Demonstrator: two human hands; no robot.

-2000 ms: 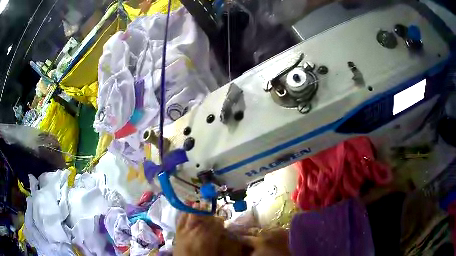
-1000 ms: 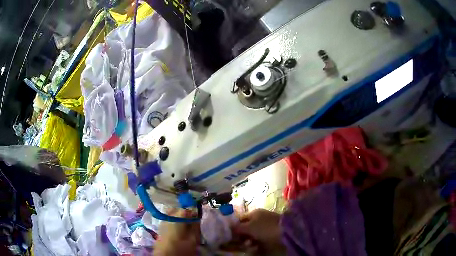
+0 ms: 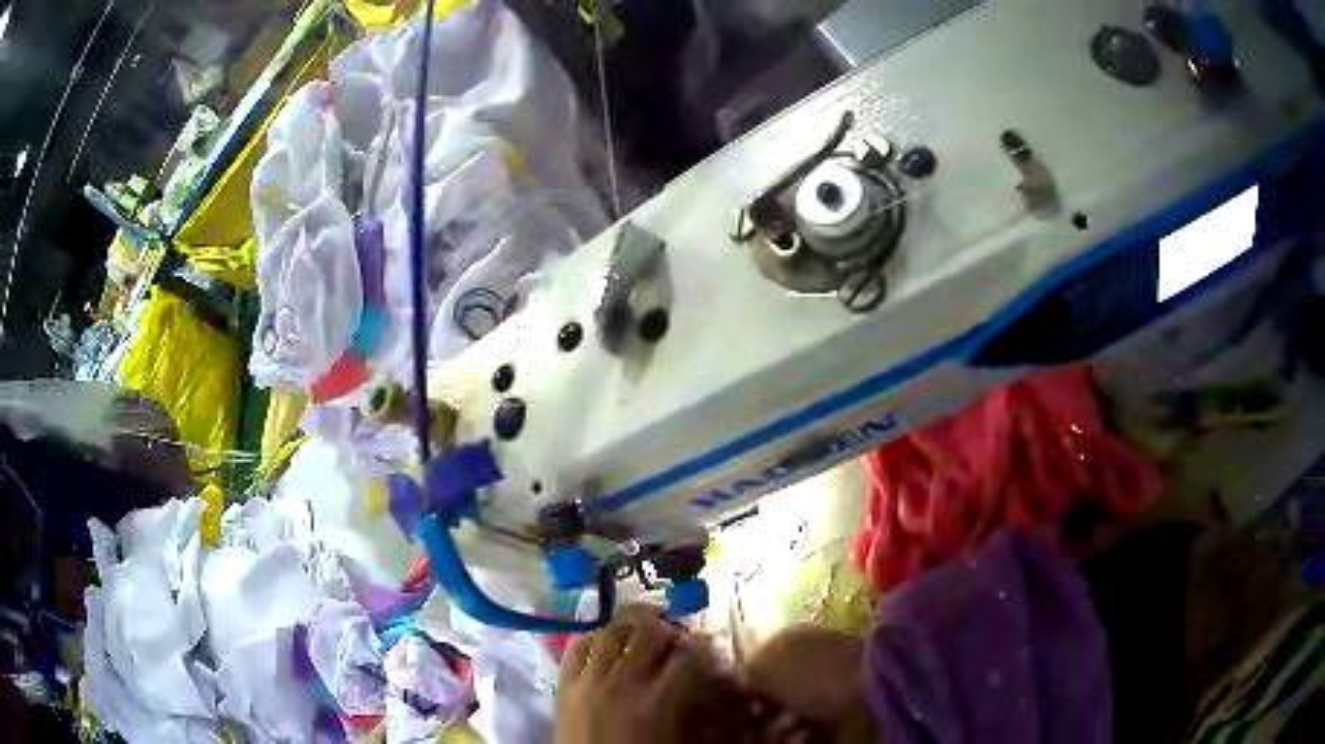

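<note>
The cream-white sewing machine head (image 3: 756,349) lies diagonally across the view. The needle area at its left end has blue knobs (image 3: 686,596) and a curved blue guard (image 3: 487,599). My left hand (image 3: 639,676) is just below the needle area, fingers bent, cut off by the bottom edge. My right hand (image 3: 811,680) is beside it, partly blurred, below a purple sleeve (image 3: 995,640). The hands are close together. Whatever lies between or under them is hidden, so I cannot tell what they grip.
White fabric pieces (image 3: 153,611) heap left of the machine, with coloured pieces beside them. More white cloth (image 3: 494,160) lies behind. A coral-red bundle (image 3: 974,480) lies below the head. A purple cord (image 3: 423,218) hangs to a purple bow (image 3: 462,472). Yellow cloth (image 3: 182,371) is at far left.
The white piece seen between my hands a second ago is no longer visible. My left hand is now nearer the needle area and higher. The camera view has shifted slightly.
</note>
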